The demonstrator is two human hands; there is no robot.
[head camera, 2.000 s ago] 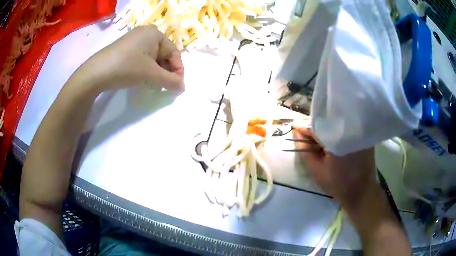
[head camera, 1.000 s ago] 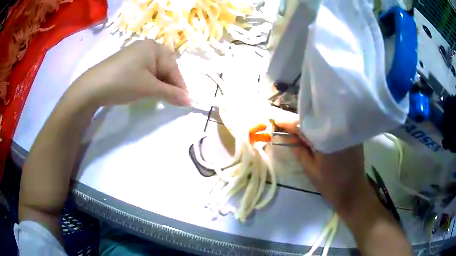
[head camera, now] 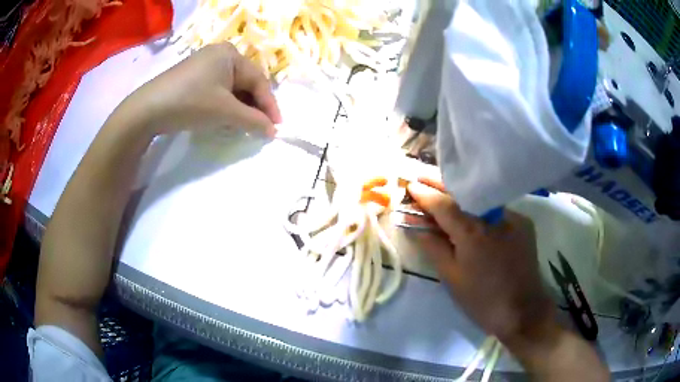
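A cream fringed piece with an orange patch at its top lies on the white table left of the needle area, strands pointing toward the front edge. My right hand holds metal tweezers, their prongs pointing left beside the orange patch. Its fingertips are at the patch's right side. My left hand is left of the piece, thumb and finger pinched together. A thin pale line runs from its fingertips toward the piece; I cannot tell if it is thread or strip. Glare washes out the piece's upper part.
A white cloth covers the machine head. Dark red thread snips lie right of my right hand. A cream-yellow fringed pile is at the back. A red bag with orange strands is far left. Cream strips trail over the front edge.
The cloth and machine head have shifted left in view. My right hand has turned, uncovering the snips. The tweezers remain beside the orange patch. My left hand stays pinched near the same place.
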